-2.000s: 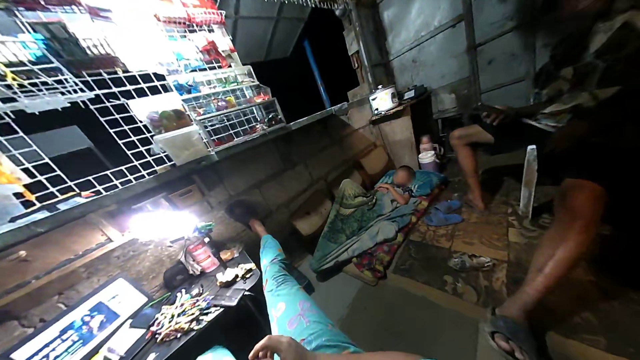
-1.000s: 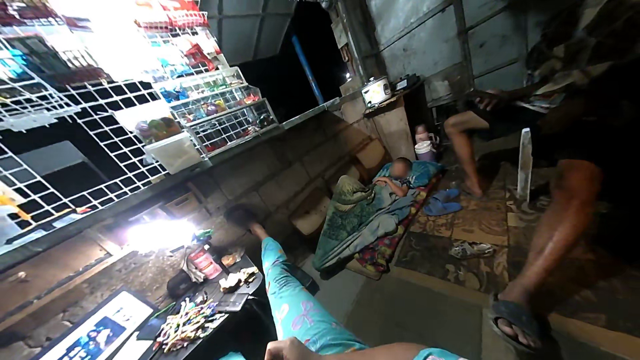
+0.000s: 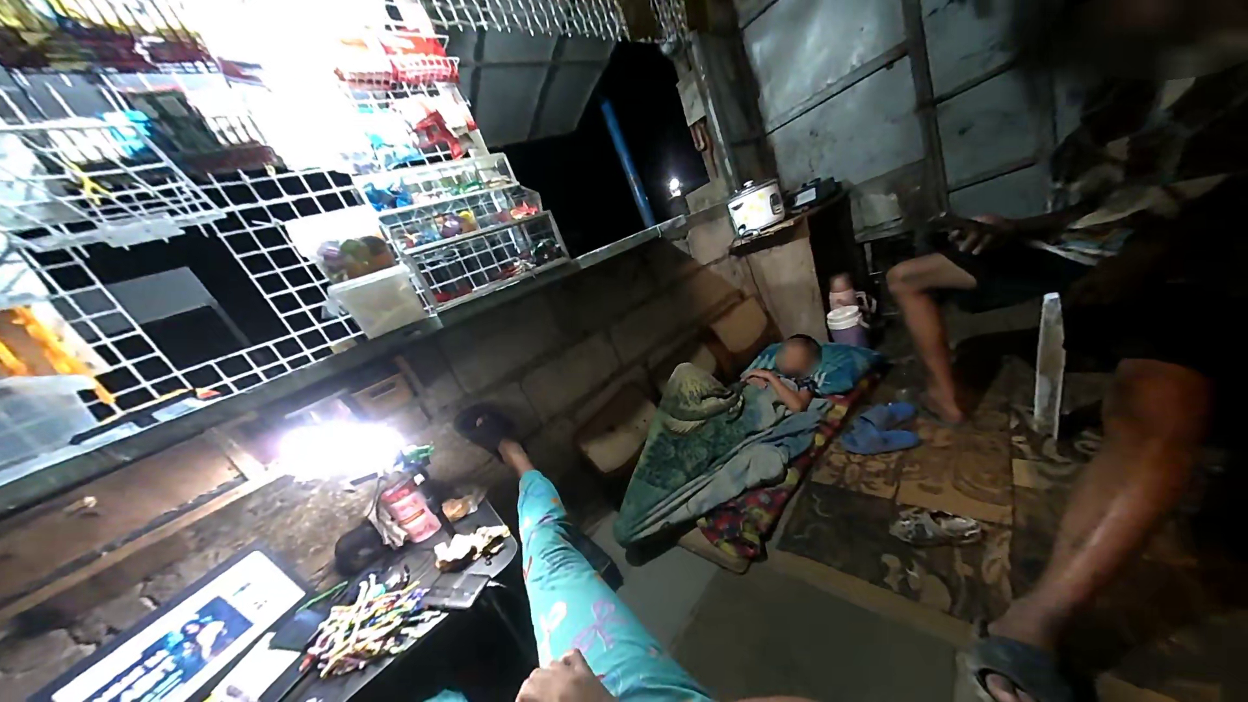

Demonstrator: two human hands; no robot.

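Note:
One of my hands (image 3: 564, 680) shows at the bottom edge, resting on or just beside my leg in teal patterned trousers (image 3: 575, 595); its fingers look curled, and whether it is my left or right is not certain. The other hand is out of view. My leg stretches forward, with a dark slipper (image 3: 485, 426) on the foot, near the block wall. Left of the leg, a dark table (image 3: 390, 663) holds a pile of colorful thin sticks or pens (image 3: 370, 619), a pink-labelled container (image 3: 409, 509), a crumpled item (image 3: 472, 547) and a lit screen (image 3: 185, 634).
A person lies under a green blanket (image 3: 682, 458) on a floor mat. Another person sits at right, a sandalled foot (image 3: 1019, 663) near the front. Blue slippers (image 3: 880, 429), a rice cooker (image 3: 756, 207), a purple jug (image 3: 846, 327) and wire racks (image 3: 478, 234) stand around. A bright lamp (image 3: 341, 448) glows at left.
The visible hand sits slightly lower in the view than two seconds ago, with less of it showing. The view has shifted slightly.

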